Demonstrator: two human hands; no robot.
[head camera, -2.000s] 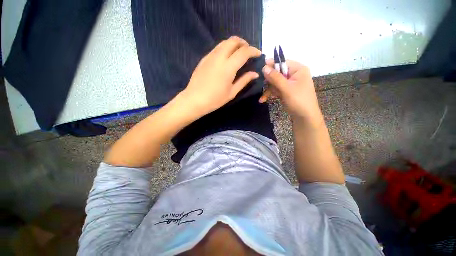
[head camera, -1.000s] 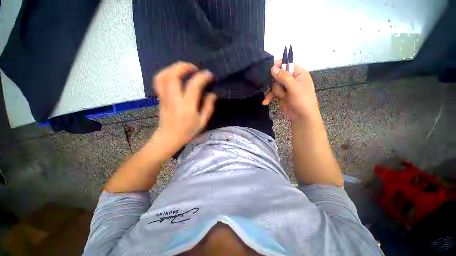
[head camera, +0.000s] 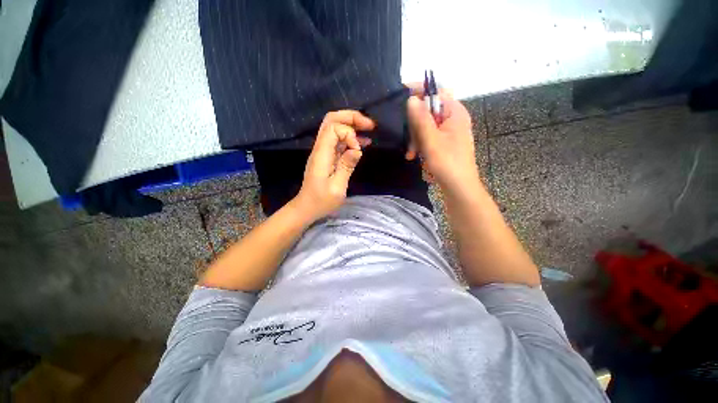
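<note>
Dark pinstriped trousers (head camera: 295, 75) lie on the white tabletop (head camera: 177, 94), their near end at the table's front edge. My right hand (head camera: 442, 134) holds the thread snips (head camera: 431, 88), dark points facing away from me, and its thumb and fingers are at the right edge of the cloth. My left hand (head camera: 332, 161) is at the near end of the cloth, fingers curled with the fingertips close together. Whether it pinches cloth or a thread cannot be told. No loose thread can be made out.
Other dark cloth hangs over the table's left part (head camera: 71, 86), and more lies at the right edge (head camera: 642, 71). A blue item (head camera: 212, 167) shows under the front edge. A red plastic item (head camera: 657, 295) is at lower right, cardboard (head camera: 79, 370) at lower left.
My left hand first moved left and nearer me, then back right with its fingers curled. My right hand and the snips have shifted slightly left. The trousers' near end lies differently.
</note>
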